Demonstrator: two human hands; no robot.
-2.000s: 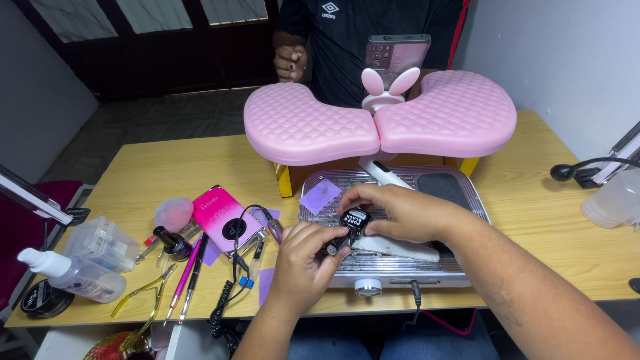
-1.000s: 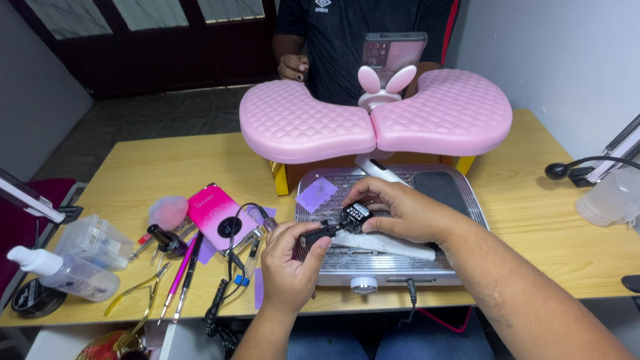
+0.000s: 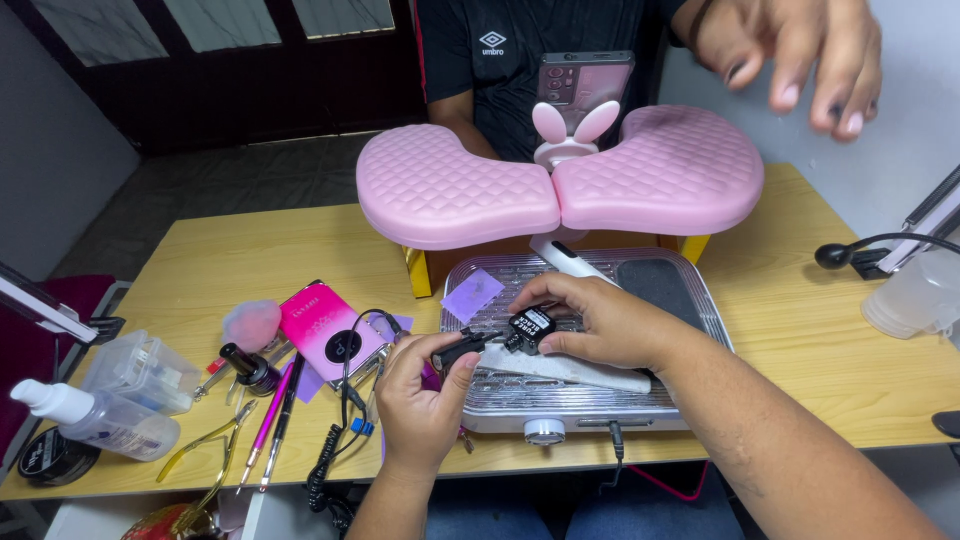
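Note:
My left hand (image 3: 424,382) grips the black cap (image 3: 457,349) of a nail polish bottle, its brush pointing right toward the bottle's neck. My right hand (image 3: 600,319) holds the black polish bottle (image 3: 531,327), tilted with its neck toward the cap. Both are above a silver nail dust collector (image 3: 675,401). Under the bottle, a pale nail file (image 3: 577,371) lies on the collector, and a purple abrasive sheet (image 3: 472,294) is at its upper left. Whether the brush tip touches the neck is hard to tell.
A pink quilted armrest (image 3: 457,187) stands behind the collector. Another person's raised hand (image 3: 802,60) is at upper right. Left lie a pink nail drill unit (image 3: 322,330), another polish bottle (image 3: 251,369), gold nippers (image 3: 217,442), brushes and a pump bottle (image 3: 112,420). A lamp arm (image 3: 922,217) stands right.
The cap's brush now shows outside the bottle, with cap and bottle apart. The other person's hand has come up from beside the armrest to the upper right, over it.

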